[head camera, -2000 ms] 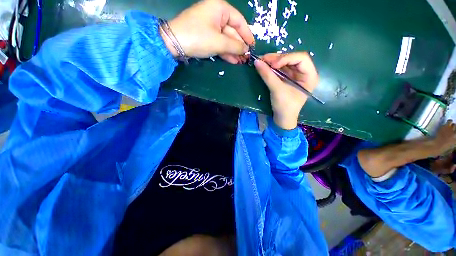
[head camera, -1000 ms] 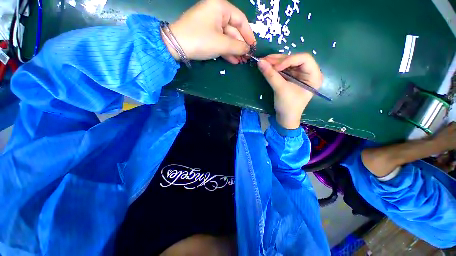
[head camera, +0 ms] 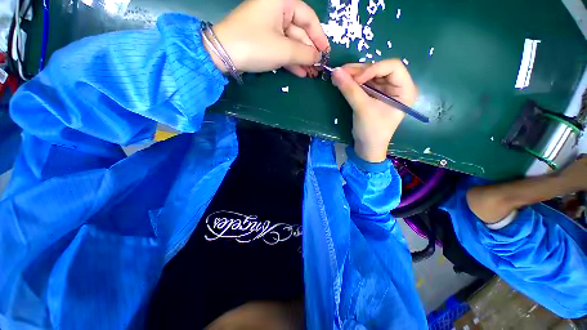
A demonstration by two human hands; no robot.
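Note:
My left hand pinches a small dark component between thumb and fingers; the fingers hide most of it. My right hand holds slim tweezers like a pen, their tip at the component. Many loose white bits lie heaped on the green mat just beyond the hands. A few single white bits lie nearer, one below my left hand. The contact at the tip is too small to make out.
Small dark pieces lie on the green mat right of the tweezers. A white strip lies at the far right. A wire spool in a dark frame stands near a neighbour's arm. Cables run at the left edge.
My right hand and the rear end of the tweezers have shifted slightly upward in the picture. My left hand still pinches the component in nearly the same place.

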